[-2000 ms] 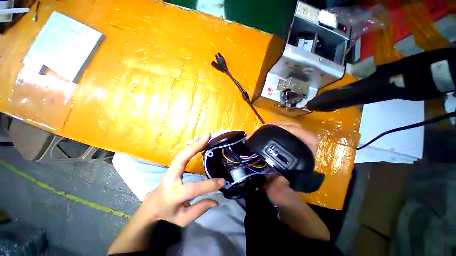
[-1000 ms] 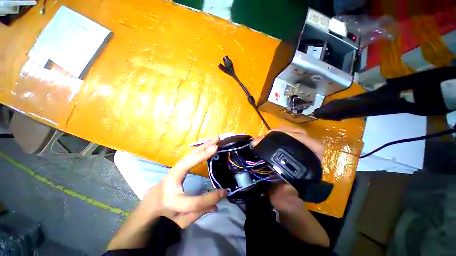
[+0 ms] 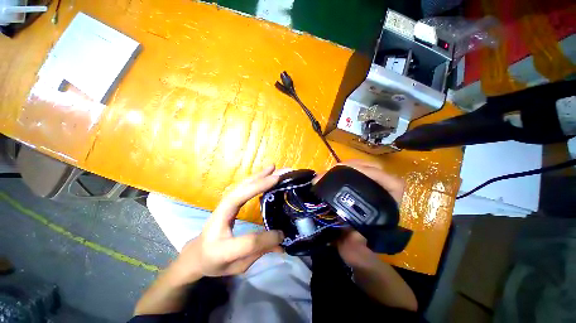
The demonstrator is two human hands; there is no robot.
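Observation:
The black camera base housing (image 3: 273, 211) is open towards me, with a pale rim, multicoloured wires (image 3: 307, 207) and a small pale block (image 3: 305, 226) inside. The black camera head (image 3: 360, 200) sits against its right side, tilted, with an oblong slotted panel showing. My left hand (image 3: 237, 236) holds the housing at its left, fingers at the upper rim and near the lower rim. My right hand (image 3: 363, 247) is around the head from behind and below, its fingers mostly hidden. The black pigtail cable (image 3: 303, 108) runs over the orange bench to behind the head.
The grey-white screw feeder (image 3: 404, 85) stands at the bench's right. The black electric screwdriver (image 3: 480, 123) points at it from the right, its power cord (image 3: 505, 175) curving below. A white flat piece (image 3: 88, 57) lies at the bench's left. Crumpled clear plastic (image 3: 470, 35) lies behind the feeder.
My left fingers have shifted slightly on the housing rim. Both hands still hold the joined parts in nearly the same place. The bench view has shifted a little with the head camera.

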